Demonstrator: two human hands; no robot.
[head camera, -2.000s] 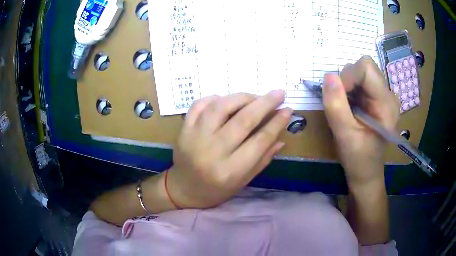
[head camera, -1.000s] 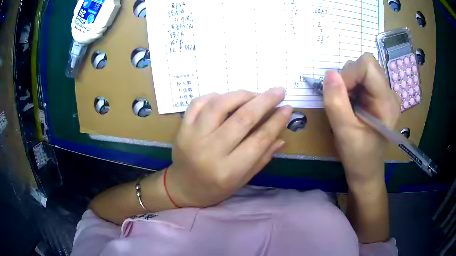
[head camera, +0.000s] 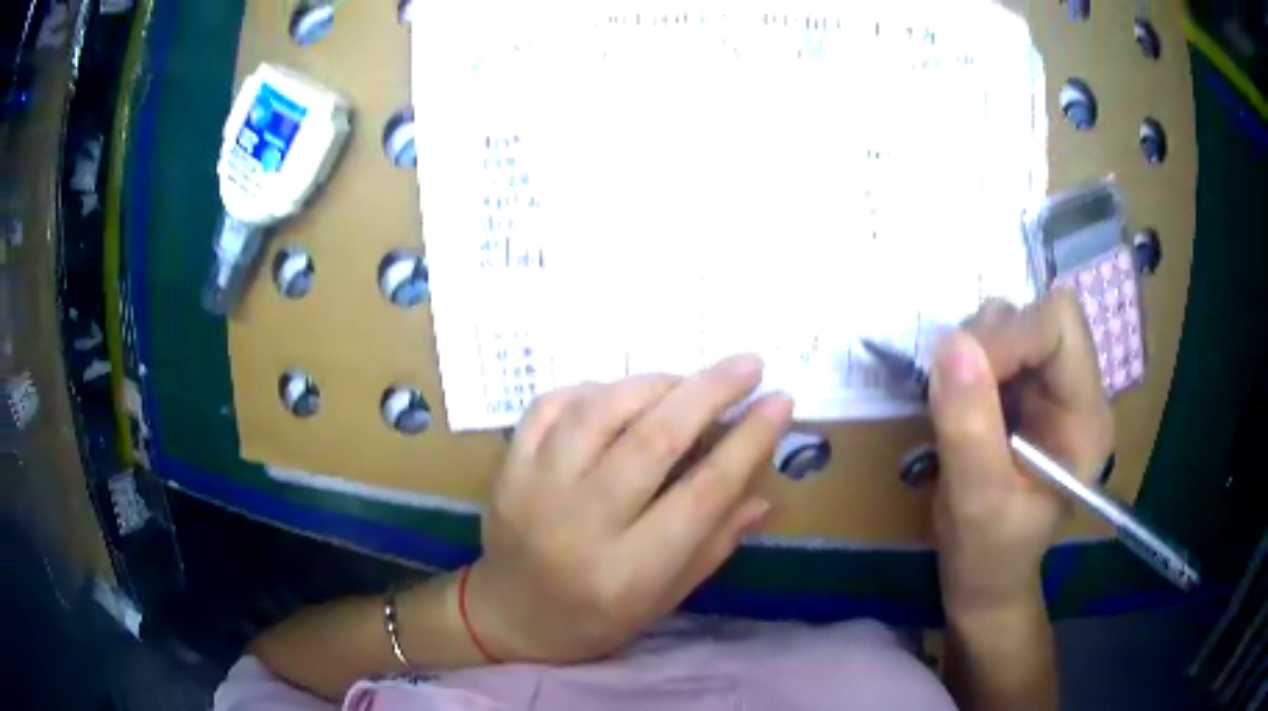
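Note:
A white record sheet (head camera: 626, 208) lies on the tan perforated board, its ruled table partly washed out by glare. My right hand (head camera: 1022, 445) grips a slim gel pen (head camera: 1099, 507), its tip at the sheet's lower right part; whether it touches the paper cannot be told. My left hand (head camera: 626, 514) lies with its fingers spread over the sheet's lower edge and holds nothing that I can see. A pocket calculator (head camera: 1112, 327) with pink keys lies right of the sheet, partly hidden by my right hand.
A fat white correction bottle (head camera: 285, 146) with a blue label and clear nozzle lies left of the sheet. The tan board (head camera: 348, 333) has round holes with silvery-white and dark shapes in them. It rests on a green mat (head camera: 174, 361) with blue edging.
The view has shifted, so the sheet, board and both hands appear lower and the sheet's top shows. Both hands keep much the same place on the sheet, and the pen stays in my right hand.

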